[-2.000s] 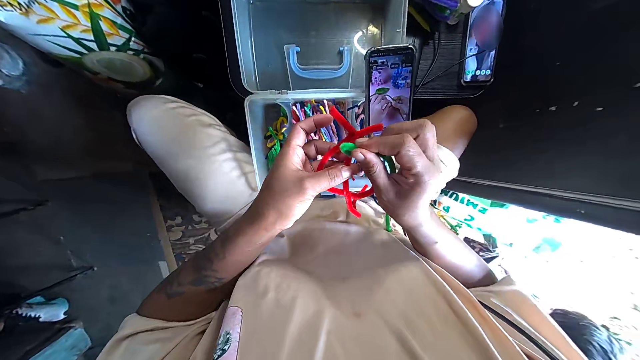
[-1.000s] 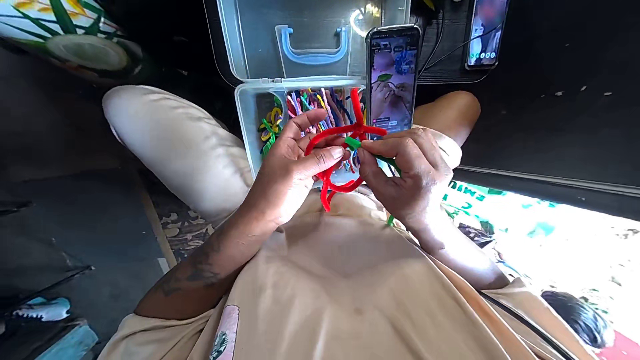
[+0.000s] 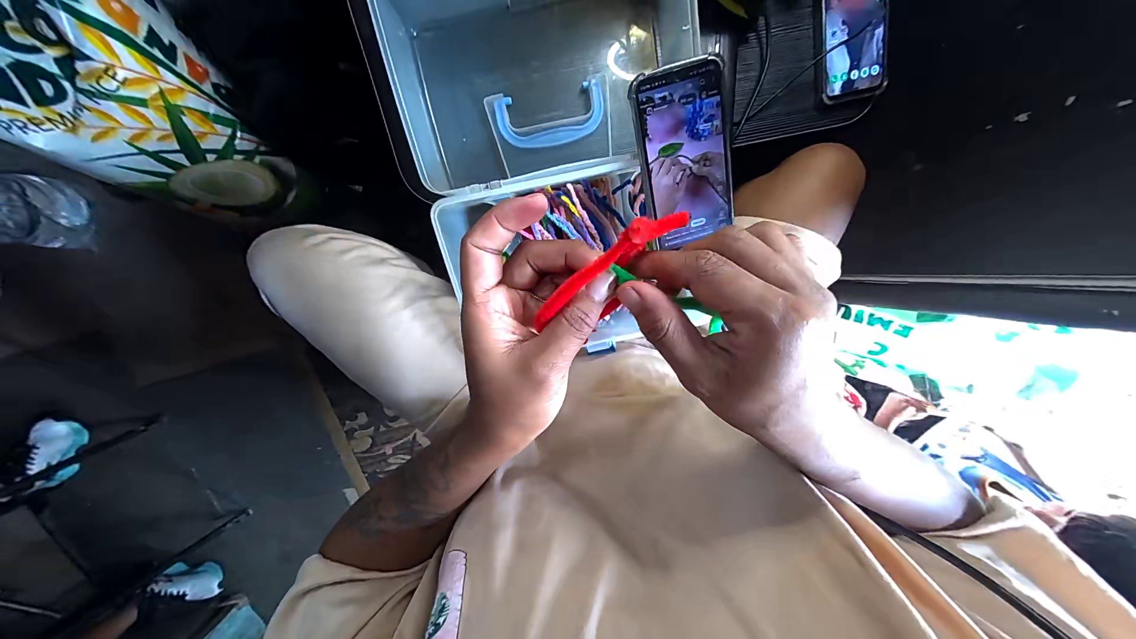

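Red pipe cleaners (image 3: pixel 581 282), bent and joined into a looped shape, are pinched between the thumb and fingers of my left hand (image 3: pixel 524 328). My right hand (image 3: pixel 741 319) holds a green pipe cleaner (image 3: pixel 695 304) between thumb and index finger. The green end meets the red piece at my left thumb tip, and the rest runs behind my right fingers. Just beyond my hands, a clear plastic case (image 3: pixel 448 226) lies with its lid up and many coloured pipe cleaners (image 3: pixel 581 209) inside. Fingers hide part of the red shape.
A phone (image 3: pixel 688 151) with a lit screen leans upright at the case's right side. Another phone (image 3: pixel 854 49) lies farther right beside black cables (image 3: pixel 765 67). A large printed bag (image 3: pixel 133 106) stands at upper left. Shoes (image 3: pixel 55 451) are on the floor at far left.
The red shape has turned from facing the camera to nearly edge-on in my hands. The view has shifted slightly.
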